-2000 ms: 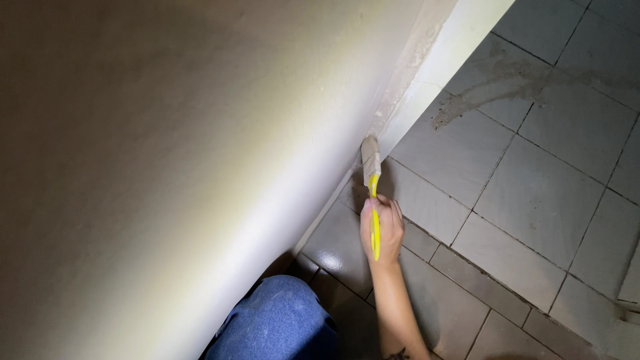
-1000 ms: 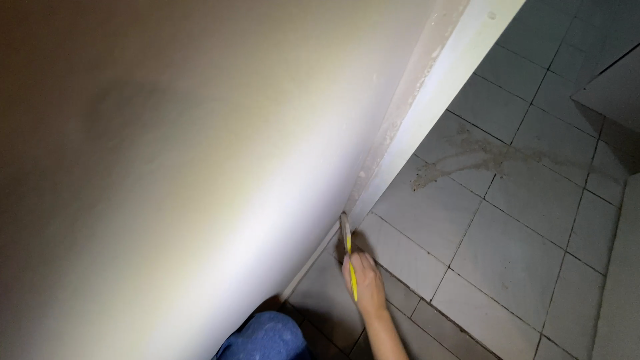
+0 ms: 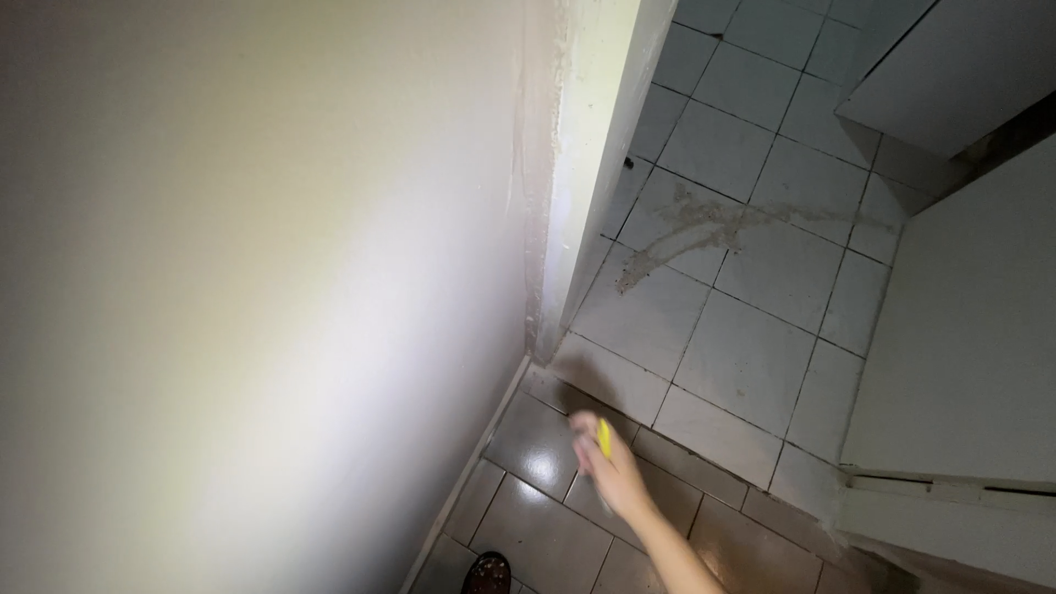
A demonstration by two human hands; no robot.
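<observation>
My right hand [image 3: 606, 466] is closed around a paintbrush with a yellow handle [image 3: 605, 438], held above the floor tiles a little away from the foot of the wall. The hand is blurred, and the bristles cannot be made out. To its upper left, a pale door frame [image 3: 590, 165] meets the painted wall [image 3: 272, 289], with a rough, beige strip [image 3: 536, 214] running down between them. My left hand is out of view.
White floor tiles [image 3: 751, 355] bear a dusty grey smear [image 3: 701, 231]. Darker, glossy tiles [image 3: 540, 528] lie on the near side of the threshold. A speckled dark shoe [image 3: 488, 572] shows at the bottom. Pale panels [image 3: 965, 330] stand at the right.
The brush was against the base of the door frame in both earlier frames; now hand and brush have come away from it. The blue-clothed knee has left view as the view shifted.
</observation>
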